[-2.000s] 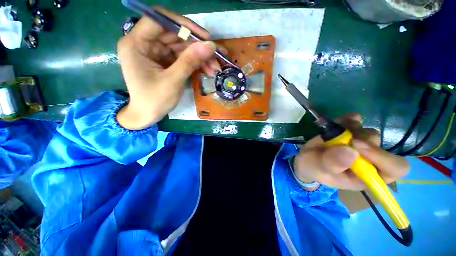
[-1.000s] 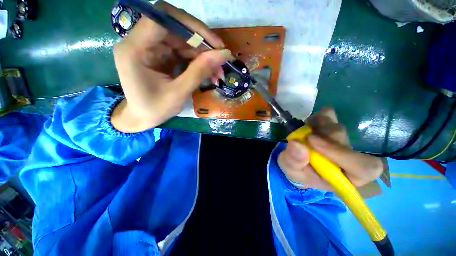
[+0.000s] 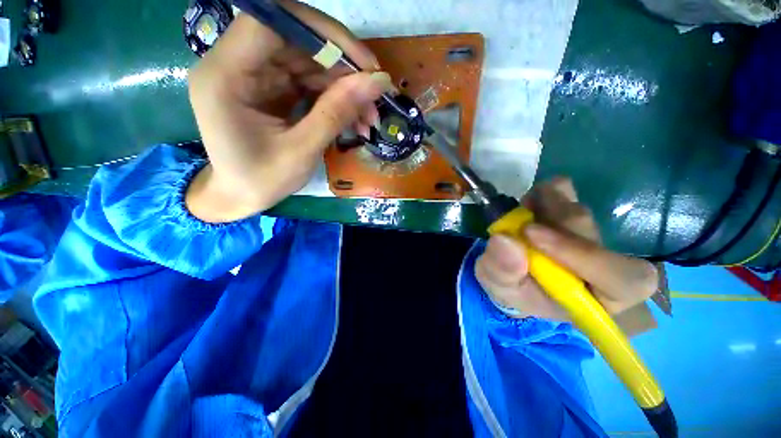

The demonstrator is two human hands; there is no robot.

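Observation:
A round black LED board (image 3: pixel 396 128) with a pale yellow centre sits in the orange-brown fixture (image 3: pixel 368 178). My left hand (image 3: pixel 274 111) is shut on dark tweezers (image 3: pixel 295 32) with a pale band; their tips point onto the board's upper right part. My left fingertips are at the board's left edge and partly hide it. My right hand (image 3: pixel 569 257) is shut on the soldering iron (image 3: pixel 591 321) by its yellow handle. The iron's metal tip is at the right edge of the board; whether it touches cannot be told.
The fixture lies on white paper (image 3: pixel 522 85) on the green bench. Another round board (image 3: pixel 205 27) lies beyond my left hand, with several more at the far left. A greyish can (image 3: pixel 728 8) stands at the upper right. Dark cables (image 3: pixel 728 218) run at the right.
The iron has moved left from beside the paper, bringing its tip to the board's right edge. The left hand with the tweezers stays at the board. The view has shifted slightly.

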